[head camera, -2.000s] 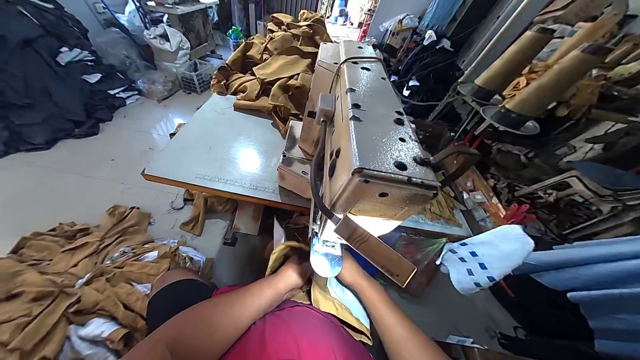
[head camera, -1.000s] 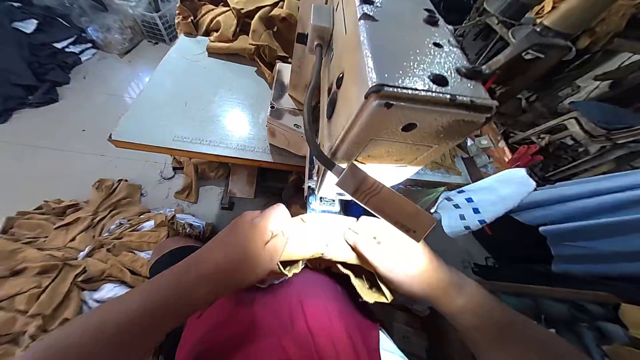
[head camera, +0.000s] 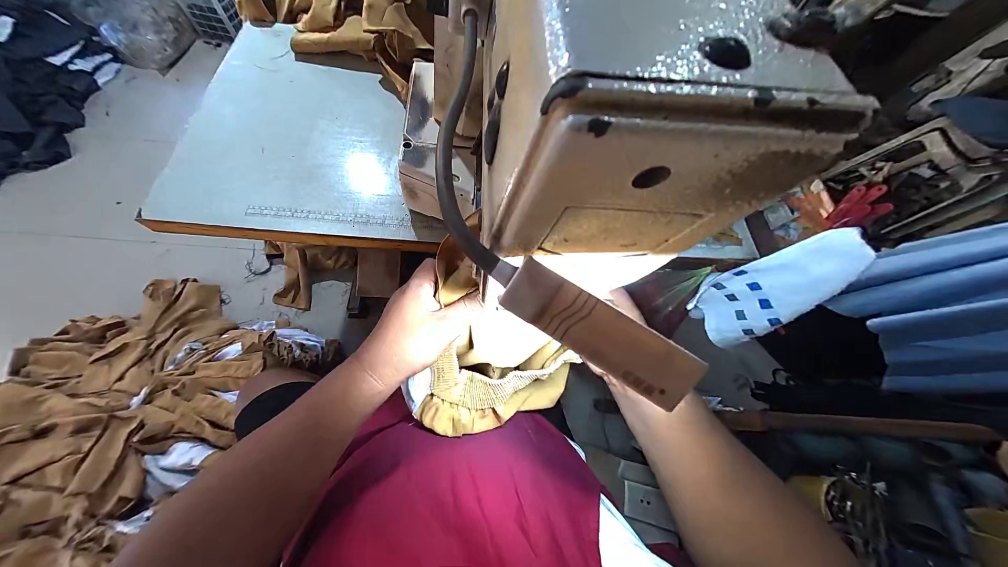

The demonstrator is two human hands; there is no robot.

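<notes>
A tan garment with a gathered elastic waistband point(head camera: 472, 390) hangs from beneath the head of an industrial sewing machine point(head camera: 630, 157), toward my lap. My left hand point(head camera: 413, 327) grips its cloth at the left of the needle area. Partly hidden behind a small brown lamp box point(head camera: 602, 335), my right hand point(head camera: 618, 354) is at the garment's right edge; its fingers are mostly covered, so its hold cannot be told. Glare from the light washes out the cloth under the machine, and the needle itself is not distinct.
Left of the machine is the pale table top point(head camera: 276, 142) with a printed ruler scale and more tan cloth point(head camera: 354, 31). Tan garments point(head camera: 118, 394) lie heaped on the floor. At right hang a white cloth with blue squares point(head camera: 780, 287) and blue fabric point(head camera: 945, 291).
My hands have spread apart around the garment, and its gathered waistband now shows between them. The view has moved closer to the machine.
</notes>
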